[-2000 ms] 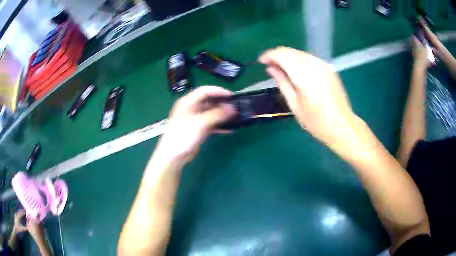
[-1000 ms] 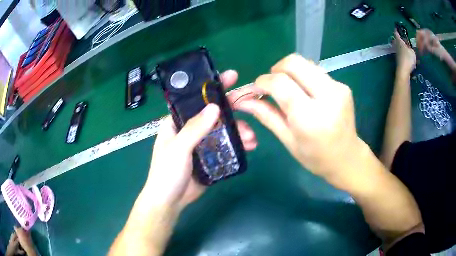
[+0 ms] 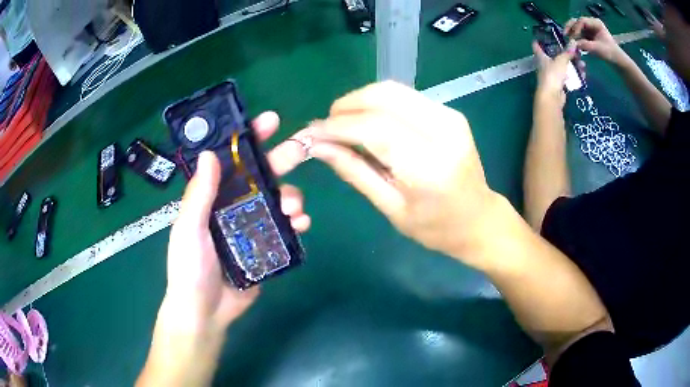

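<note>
My left hand (image 3: 200, 249) is shut on an open black phone housing (image 3: 227, 143), held tilted above the green bench. Its inner side faces me. It shows a round silver-white disc (image 3: 197, 129) near the top, an orange-gold flex cable (image 3: 237, 155) along the inside and a silvery circuit board (image 3: 256, 238) at the lower end. My right hand (image 3: 412, 162) is just right of the housing. Its thumb and index finger are pinched at a thin dark wire (image 3: 300, 142) near my left index fingertip. Where the wire's ends go is hard to tell.
Several handsets (image 3: 108, 174) lie on the far green strip beyond the pale metal strip (image 3: 98, 244). An upright post (image 3: 397, 45) stands behind. At right, another worker's hands (image 3: 556, 68) hold a handset near white rings (image 3: 605, 143). A pink slotted object (image 3: 26, 336) is at lower left.
The housing, turned flat and blurred two seconds ago, now shows its inner side. My left thumb has moved to its left edge, uncovering more flex cable. The view has shifted right.
</note>
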